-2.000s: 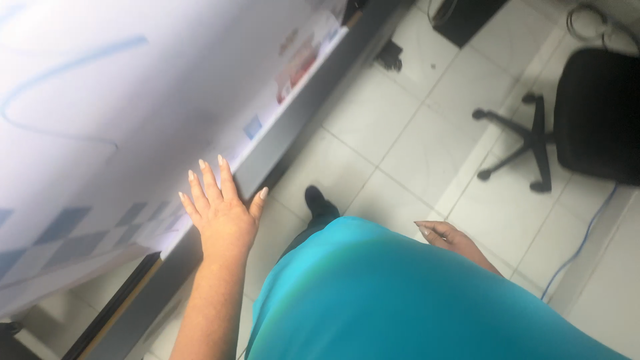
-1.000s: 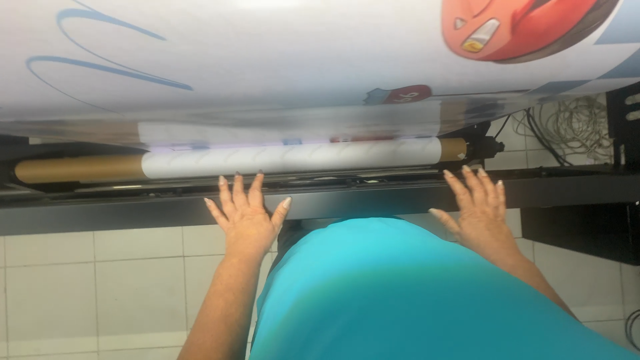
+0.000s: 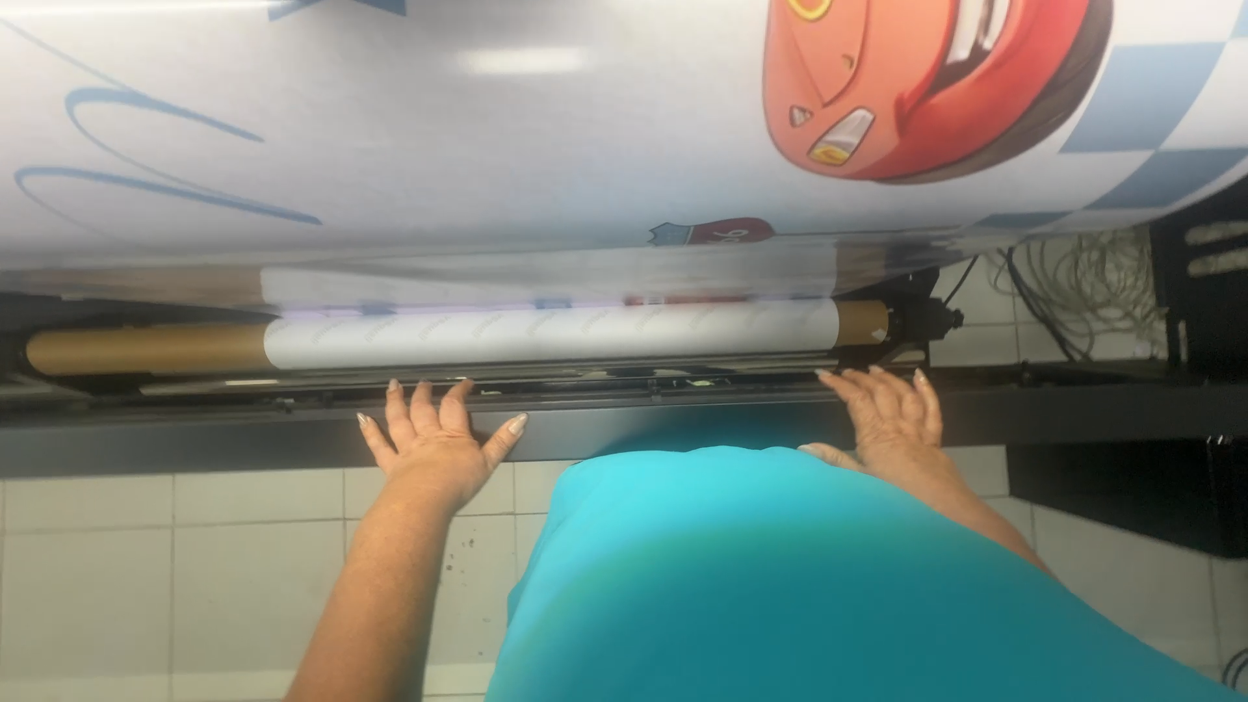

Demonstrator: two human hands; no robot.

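My left hand (image 3: 434, 444) rests with spread fingers on a dark metal bar (image 3: 604, 429) at the front of a large machine, holding nothing. On the same bar, farther right, lies my right hand (image 3: 887, 419), its fingers somewhat apart and nothing in it. Just beyond both hands, a roll of white material (image 3: 556, 333) is wound on a brown cardboard tube (image 3: 146, 349). Above the roll hangs a wide white printed sheet (image 3: 507, 136) with a red cartoon car (image 3: 916, 88), blue script strokes and blue checks.
Loose coiled cables (image 3: 1092, 283) lie on the floor behind the bar at the right. A black machine part (image 3: 1121, 487) stands below the bar's right end. Pale floor tiles (image 3: 88, 595) show in front of the bar, around my turquoise top (image 3: 780, 585).
My right hand, low beside my body two seconds ago, has come onto the bar. My left hand remains at the bar. The view has swung round from a slant to face the machine.
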